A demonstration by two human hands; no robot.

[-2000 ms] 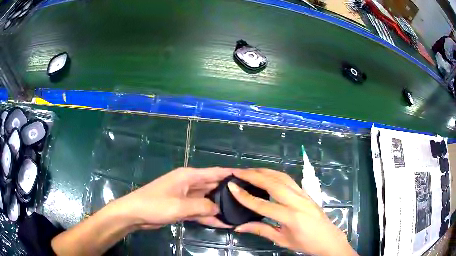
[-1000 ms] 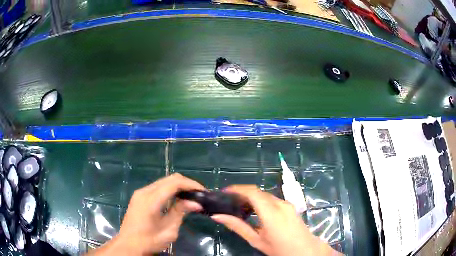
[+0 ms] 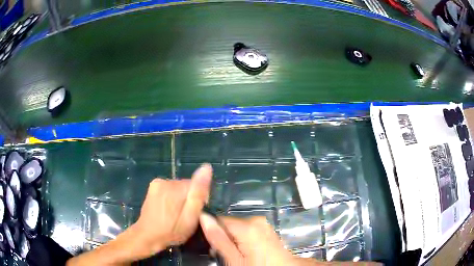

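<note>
My left hand (image 3: 174,210) and my right hand (image 3: 244,236) meet low in the middle of the view, above the clear blister tray (image 3: 249,187). They hold a dark housing (image 3: 200,240) between them. Only small dark parts of it show under and between the fingers, and the fingers hide the rest. Both thumbs press close together over it. The white glue bottle (image 3: 309,187) with its green nozzle lies on the tray, to the right of my hands.
Housings with pale faces (image 3: 31,210) are heaped at the left. Printed sheets (image 3: 410,182) with black cover pads (image 3: 461,132) lie at the right. Several spaced-out units (image 3: 251,59) are on the green belt (image 3: 156,62) behind its blue edge. A person's dark clothing shows at top right.
My hands have moved lower and closer together, and the housing is now mostly covered by them. Earlier more of its black body showed. The glue bottle is more fully visible.
</note>
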